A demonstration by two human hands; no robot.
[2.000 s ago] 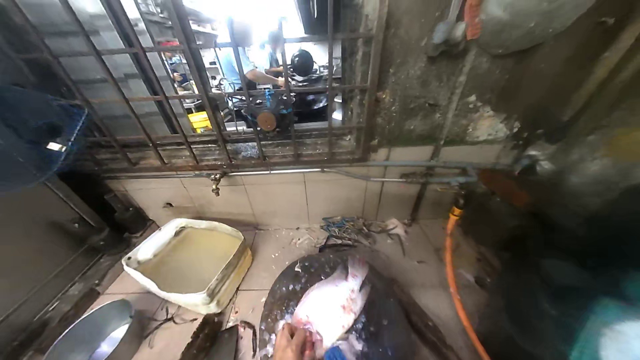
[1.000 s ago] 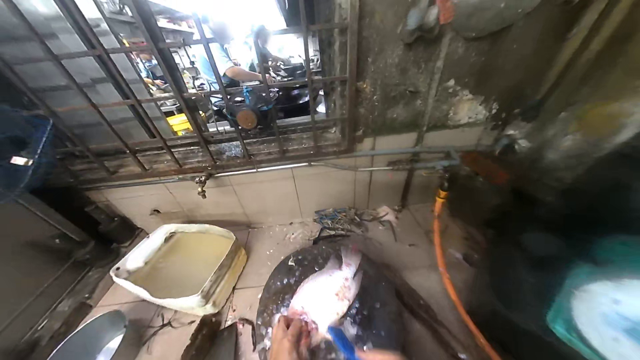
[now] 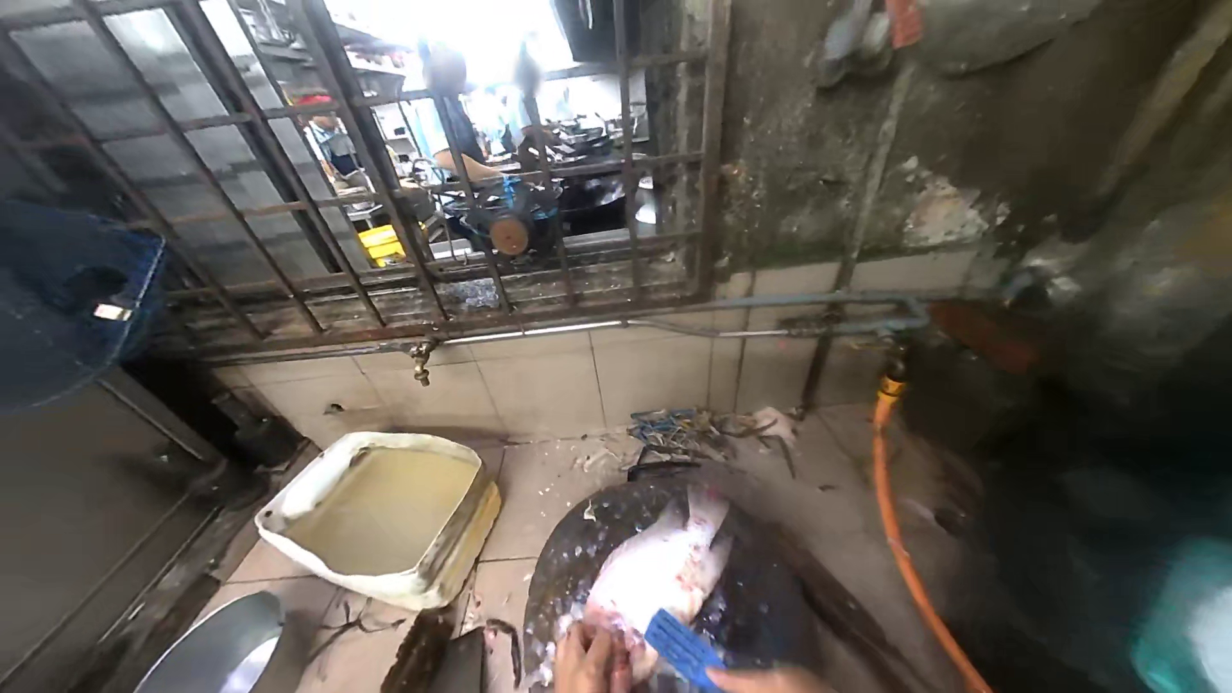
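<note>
A pale fish lies on a dark round board at the bottom middle, its tail pointing away from me and its head end near my hands. My left hand presses with bent fingers on the near end of the fish. In my right hand, partly cut off by the bottom edge, is a blue flat-headed tool, its head over the fish's near right side. Whitish bits, perhaps scales, are scattered on the board.
A white container of cloudy water stands left of the board, with a metal basin nearer me. An orange hose runs down at right from a wall pipe. Behind are a brass tap, tangled debris and a barred window with people beyond.
The blue tool and my right hand show more fully than two seconds ago, when only a blue part was visible at the bottom edge. My left hand stays at the fish's near end.
</note>
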